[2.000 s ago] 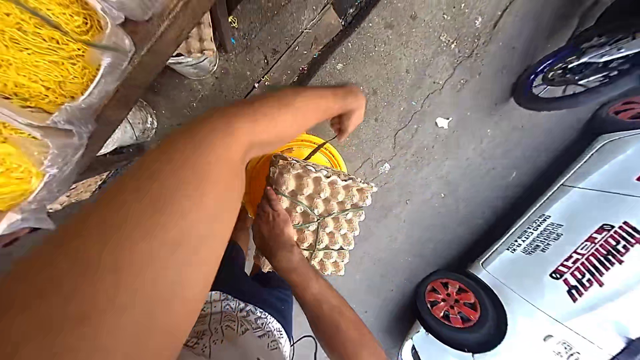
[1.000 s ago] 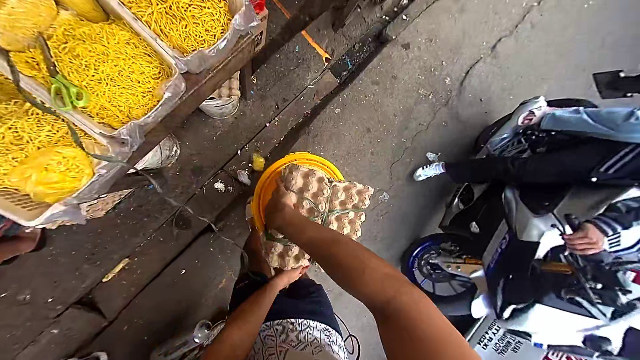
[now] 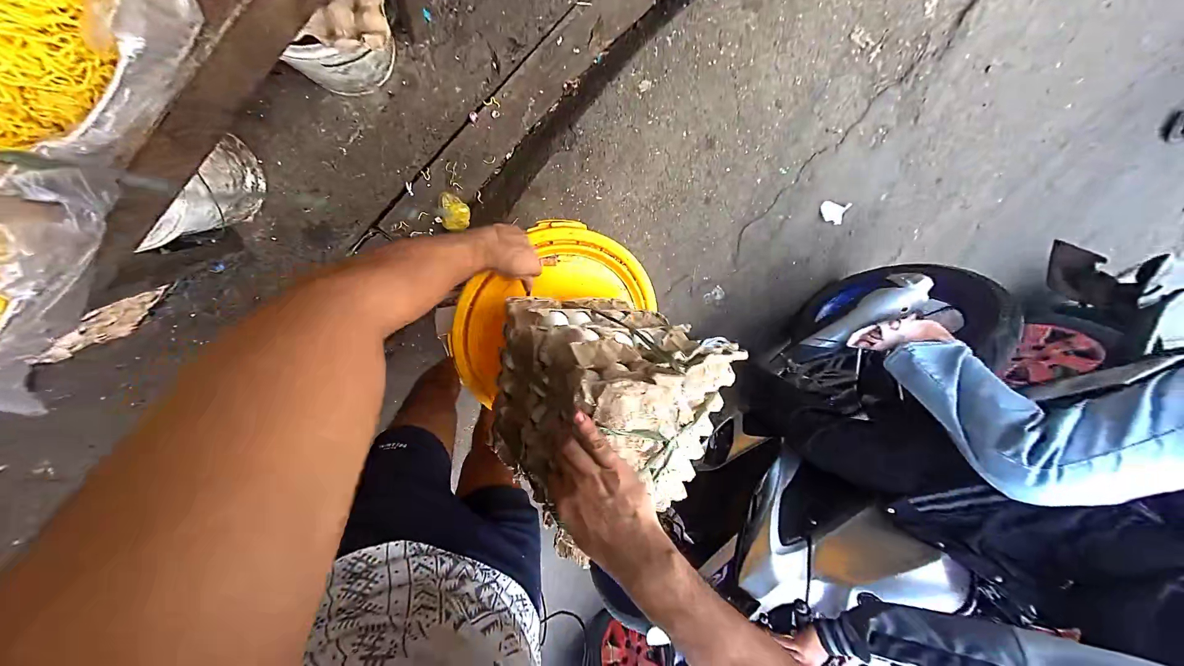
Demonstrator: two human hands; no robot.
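A tied stack of grey pulp egg trays point(image 3: 638, 398) leans at a tilt over a round yellow bucket point(image 3: 476, 342), with some pale eggs showing at its upper edge. Green twine crosses the trays. My right hand point(image 3: 606, 490) lies against the near side of the stack and holds it, fingers spread along the cardboard. At the bucket's upper left rim is my left hand point(image 3: 509, 252), its fingers curled down; what they grip is hidden. The bucket's inside shows beyond the stack. My legs are just below it.
Yellow noodles point(image 3: 55, 69) in a plastic-lined container stand on a wooden table at upper left, with metal pails point(image 3: 217, 194) beneath. At right, a person in a light blue sleeve point(image 3: 1027, 435) is by a motorcycle point(image 3: 869, 555). A pavement seam crosses the ground.
My left hand has moved from the stack's lower edge to the bucket rim, my right hand from its upper part to its near side. The stack is now tilted. The person and motorcycle appear closer.
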